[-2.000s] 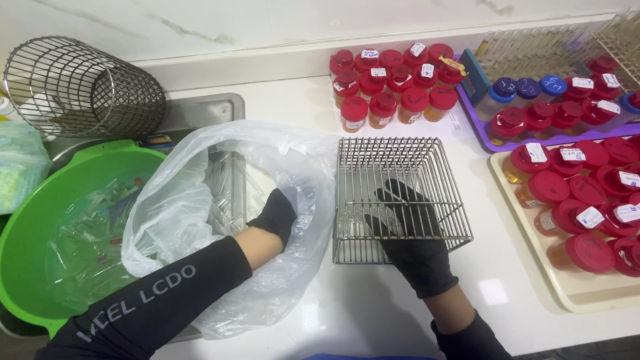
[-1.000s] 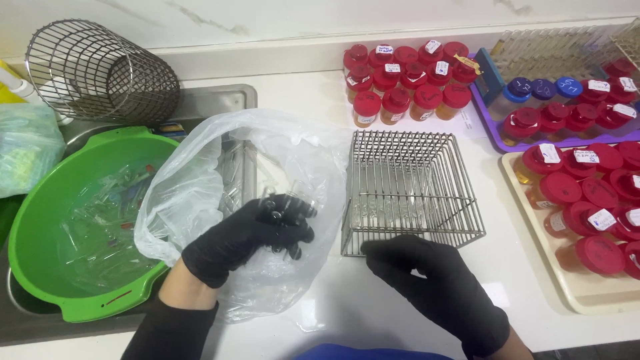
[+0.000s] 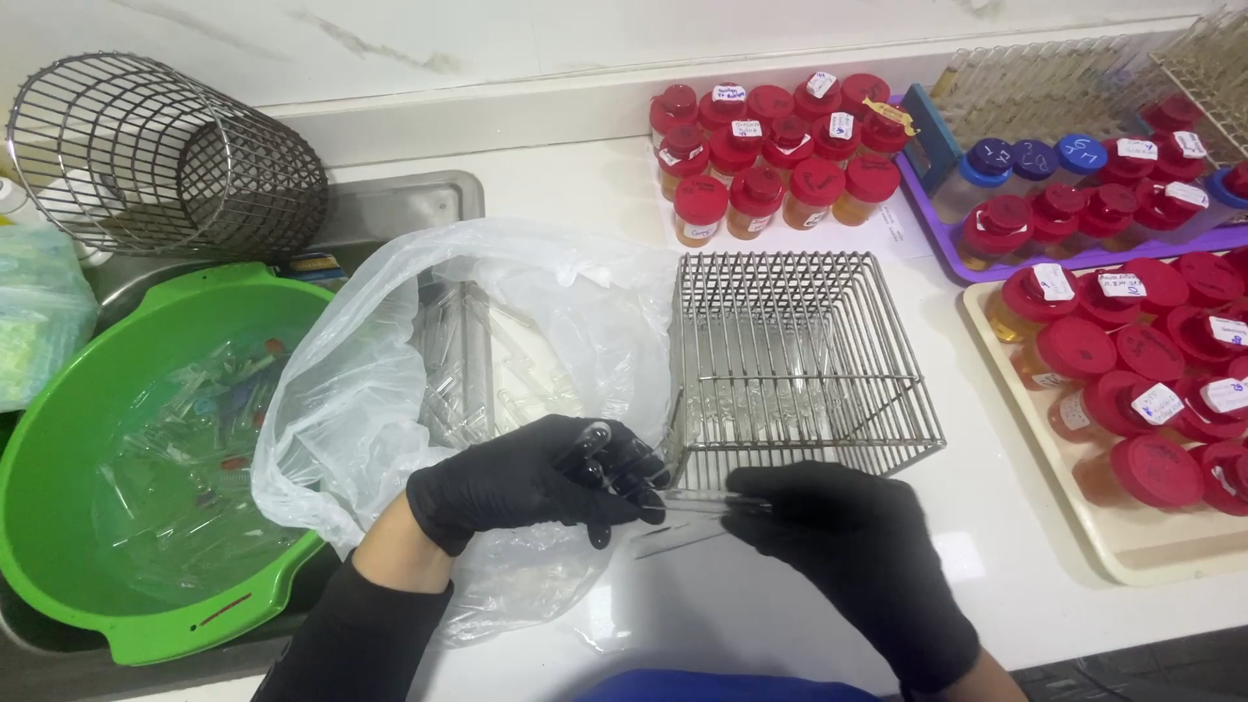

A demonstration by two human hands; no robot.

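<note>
My left hand [image 3: 546, 478], in a black glove, holds several clear glass test tubes [image 3: 591, 441] in front of a clear plastic bag [image 3: 341, 390]. More tubes lie within the bag. At its right, my right hand [image 3: 829, 546], also gloved, has its fingertips on the far ends of glass tubes [image 3: 712, 501] that stretch between the two hands. Just beyond the hands a metal wire basket [image 3: 809, 361] lies on its side, with tubes visible through its bars.
A green basin [image 3: 58, 546] with tubes in liquid stands in the sink at left, near a round wire basket [image 3: 166, 156]. Red-capped specimen cups [image 3: 756, 200] stand behind; others fill a purple tray [image 3: 912, 200] and a cream tray [image 3: 1082, 526] at right.
My left hand was inside the bag, then came out with tubes and has moved right. My right hand has left the wire basket and now meets the tubes at the left hand.
</note>
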